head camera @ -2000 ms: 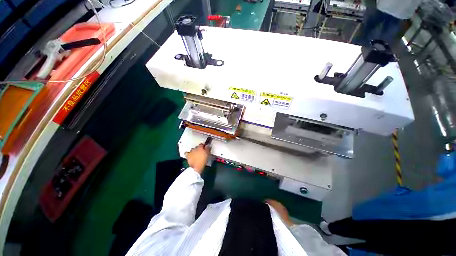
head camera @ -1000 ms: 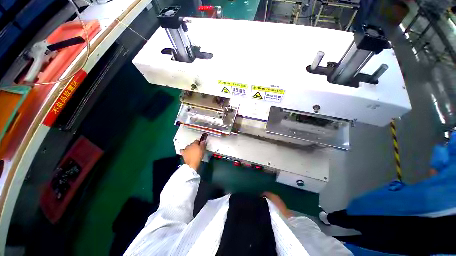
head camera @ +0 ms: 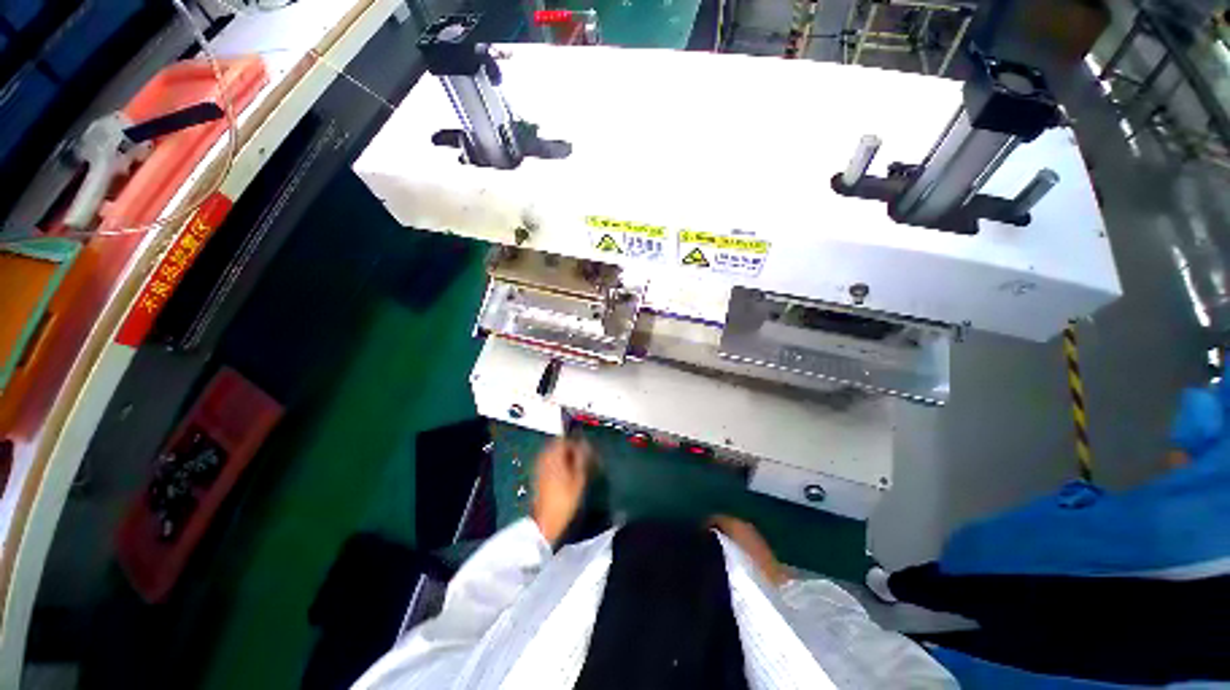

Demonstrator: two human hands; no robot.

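Observation:
The white pneumatic press stands in front of me, with two air cylinders on top. My left hand is blurred, just in front of the press's front base, off the dark slide handle; I cannot tell whether its fingers hold anything. The handle stands below the left clear guard, and the fixture behind that guard is mostly hidden. The right clear guard has a dark shape behind it. My right hand is low at my body, mostly hidden by clothing, its fingers out of sight.
A red tray with dark items lies at left. Black panels lie on the green mat left of my hand. The pale side bench holds a hand tool. A person in blue is at right.
My left hand has let go of the slide handle and moved back toward my body. The press sits slightly higher and further left in view than two seconds ago.

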